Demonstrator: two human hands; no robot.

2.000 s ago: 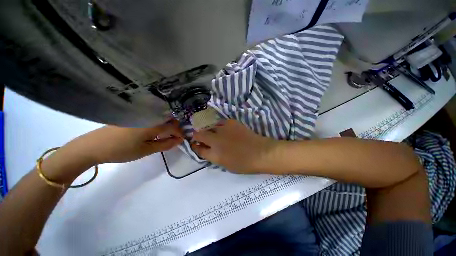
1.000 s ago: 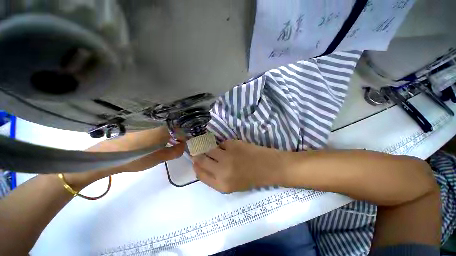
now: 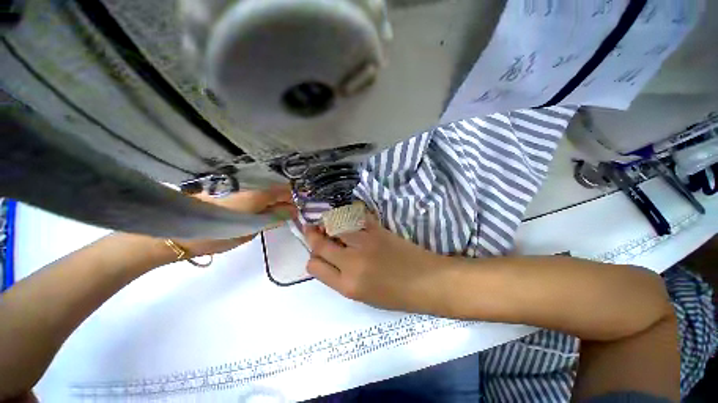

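A grey-and-white striped garment piece (image 3: 480, 177) lies bunched on the machine bed, right of the needle area. My right hand (image 3: 370, 260) has its fingertips pinched at the cloth edge, just below the cream ribbed knob (image 3: 345, 219). My left hand (image 3: 264, 203) is partly hidden behind the sewing machine head (image 3: 409, 71); its fingers reach the needle area from the left, and its grip does not show clearly. The needle and presser foot are hidden behind the round metal parts (image 3: 327, 183). The needle plate area (image 3: 287, 256) with its dark outline lies left of my right hand.
A paper note (image 3: 543, 63) under a black band hangs on the machine. Black-handled snips (image 3: 639, 201) lie at the right. A ruler scale (image 3: 315, 350) runs along the table's front edge. More striped cloth (image 3: 531, 366) hangs over my lap.
The view has shifted, so the machine head covers more of my left hand and forearm than two seconds ago. Both hands stay near the needle area; my left wrist sits closer to it in view.
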